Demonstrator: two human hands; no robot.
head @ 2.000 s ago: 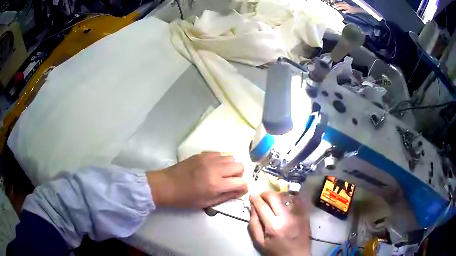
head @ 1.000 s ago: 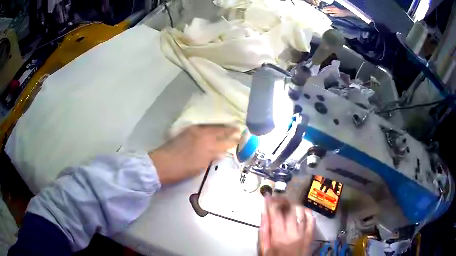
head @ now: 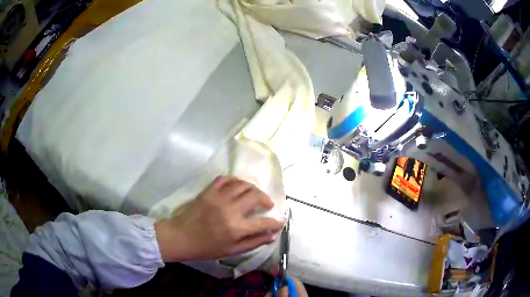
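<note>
A cream-white cloth piece (head: 261,165) lies left of the needle area and hangs over the table's front edge. My left hand (head: 224,223) grips its edge between thumb and fingers. My right hand (head: 293,288) is cut off by the bottom edge and holds scissors (head: 283,284) with blue handles. Their metal blades point up beside the cloth edge and my left fingertips; whether they touch the cloth cannot be told. The presser foot area (head: 332,156) of the sewing machine (head: 459,136) is uncovered, under the bright lamp (head: 380,72).
A large cream-white cloth (head: 122,98) covers the table's left side. More crumpled cloth (head: 308,16) lies at the back. A phone (head: 408,181) with an orange screen lies on the machine bed. An orange-edged scrap box (head: 440,264) stands at the front right.
The cloth piece has come away from the needle, left and toward me. My right hand has moved down and left and now holds the scissors. The view has shifted.
</note>
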